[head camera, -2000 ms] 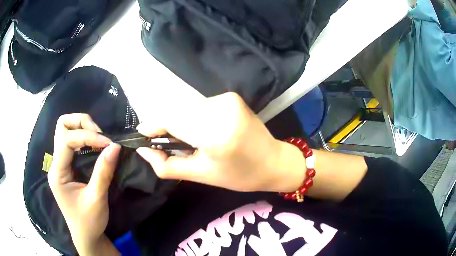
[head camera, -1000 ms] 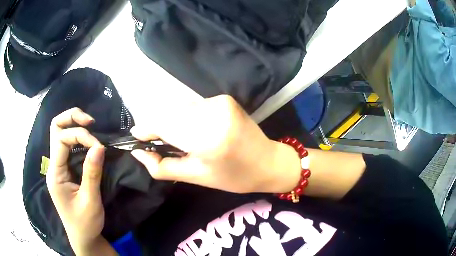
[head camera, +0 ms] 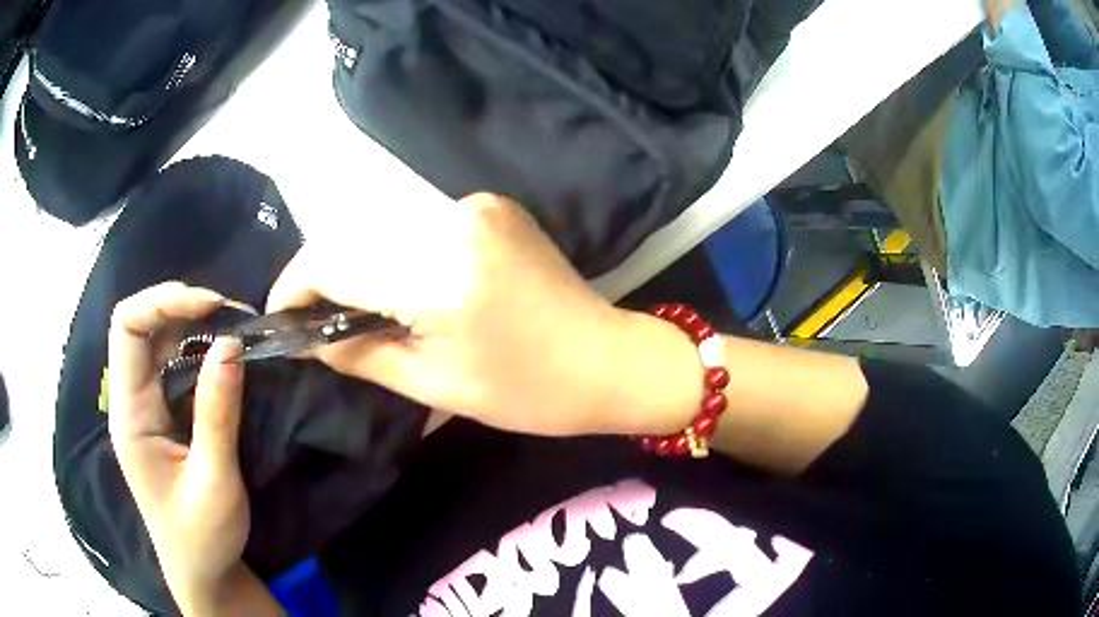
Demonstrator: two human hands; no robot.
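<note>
A black bag panel [head camera: 199,229] lies on the white tabletop at the left, with a small whitish stitched mark near its top. My left hand [head camera: 181,422] pinches a silver-toothed zip end [head camera: 189,351] and black fabric between thumb and fingers. My right hand [head camera: 506,325], with a red bead bracelet, holds dark thread snips [head camera: 316,333]. The blades point left and lie at my left thumb and fingertips. Whether the blades touch the zip end cannot be told. A yellow label [head camera: 105,388] shows partly behind my left hand.
A large black bag piece [head camera: 542,109] lies on the table [head camera: 844,84] at the top middle. Another black piece with a silver zip [head camera: 109,84] is at the top left. A person in light blue [head camera: 1024,181] is at the right, near a blue round object [head camera: 745,259].
My right hand has moved slightly left and up, turning the snips so more of them shows over my left fingertips. More of the curved zip end shows in my left hand.
</note>
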